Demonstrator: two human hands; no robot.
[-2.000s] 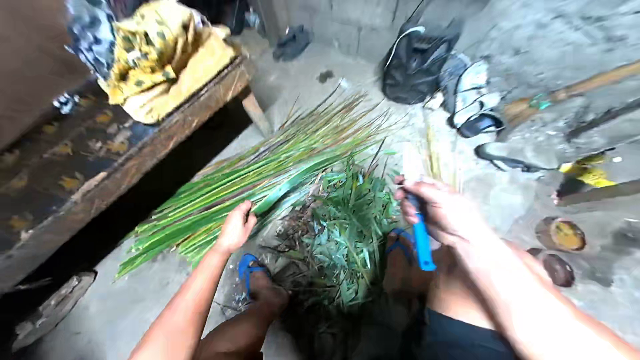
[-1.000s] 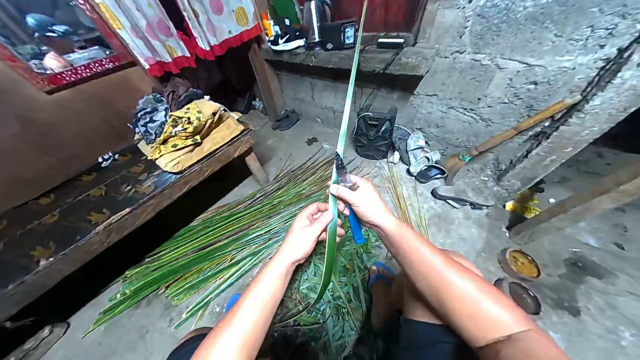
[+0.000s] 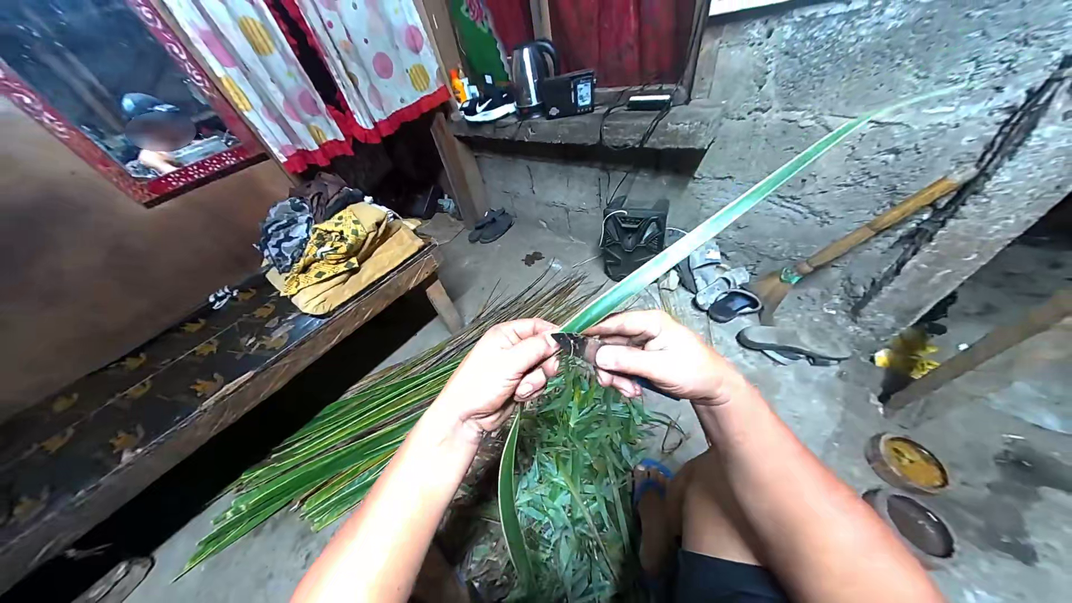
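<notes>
A long green palm leaflet (image 3: 688, 243) runs from the upper right down through both hands, its lower part curling below them. My left hand (image 3: 512, 368) pinches it between thumb and fingers. Close beside it, my right hand (image 3: 657, 356) grips a knife (image 3: 578, 345), whose dark blade lies against the leaflet; the handle is mostly hidden by the fingers. Under the hands is a heap of green leaf trimmings (image 3: 569, 486) on the floor. A large bundle of palm leaflets (image 3: 352, 435) lies to the left of the heap.
A low wooden bench (image 3: 193, 368) with folded clothes (image 3: 343, 255) stands left. Beyond are a black bag-like object (image 3: 634, 239), shoes (image 3: 716, 280) and a broom (image 3: 854, 234) against the wall. At right lie a sandal (image 3: 787, 346) and two round bowls (image 3: 907, 462). A kettle (image 3: 533, 77) stands on the ledge.
Two seconds ago my hands were apart, the left at the leaflet bundle. They then came together on one leaflet, which has since swung from nearly upright to slanting up right. The view has tilted upward.
</notes>
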